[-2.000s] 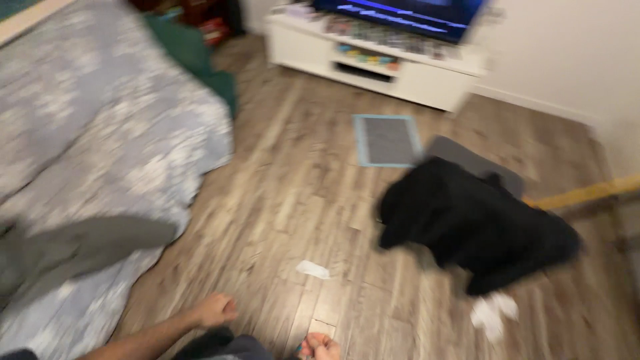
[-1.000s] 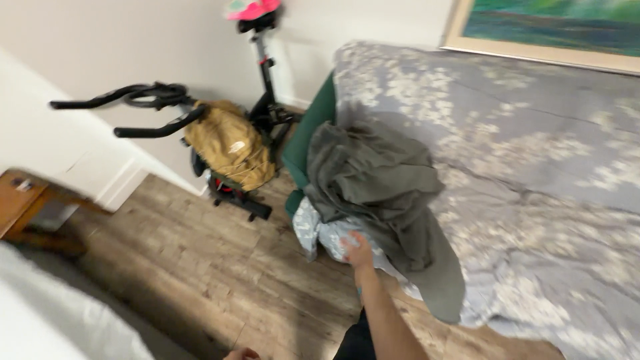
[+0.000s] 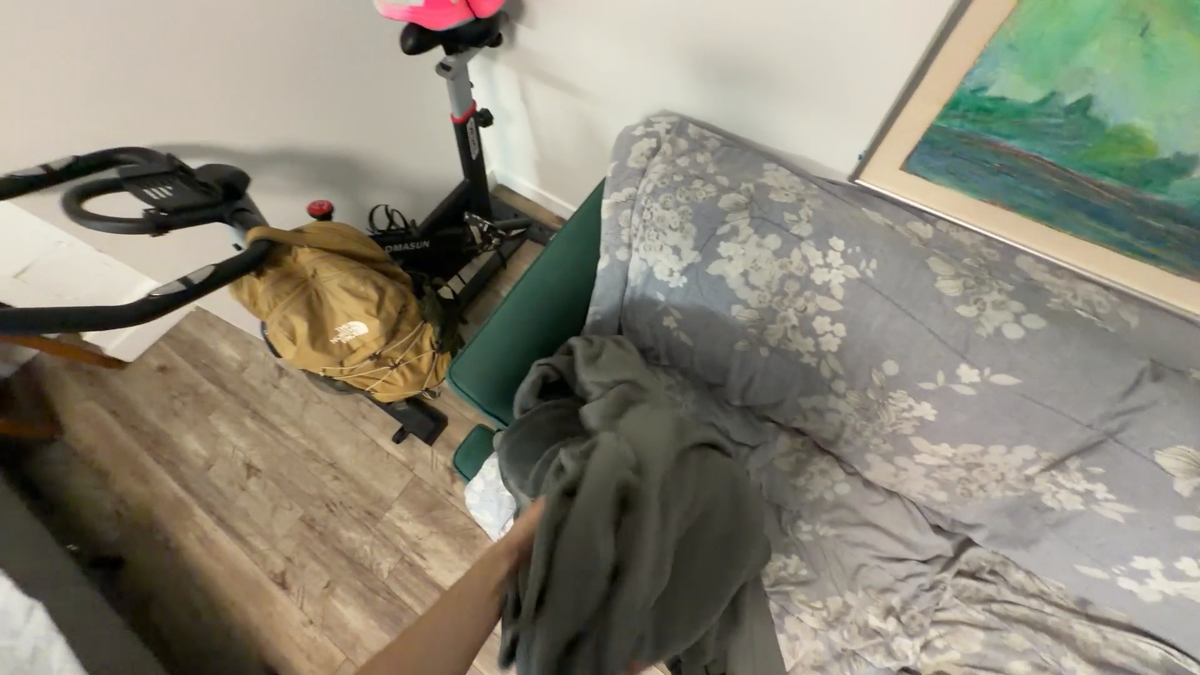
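Observation:
A bunched grey-green soft cloth (image 3: 647, 506), perhaps a garment, is in front of the sofa's near end and hangs down past the lower edge of the view. My left forearm comes in from the bottom, and my left hand (image 3: 532, 527) disappears into the cloth's left side; its fingers are hidden in the folds. Only a sliver of skin, seemingly my right hand (image 3: 639, 667), shows under the cloth at the bottom edge. Behind lies a grey floral cover (image 3: 797, 281) draped over a green sofa (image 3: 534, 309). A pale bunched fabric (image 3: 489, 497) hangs by the sofa's front corner.
An exercise bike (image 3: 473, 169) with black handlebars (image 3: 141, 305) stands at the left, a tan backpack (image 3: 347, 314) against it. A pink item (image 3: 441, 11) sits on its saddle. A framed painting (image 3: 1059, 141) is on the wall. Wood-look floor (image 3: 309, 506) runs along the sofa.
The view has swung from the TV side to the sofa end and bike. One second ago the cloth lay spread on the sofa with a hand beside it; now it is gathered up and nearer me.

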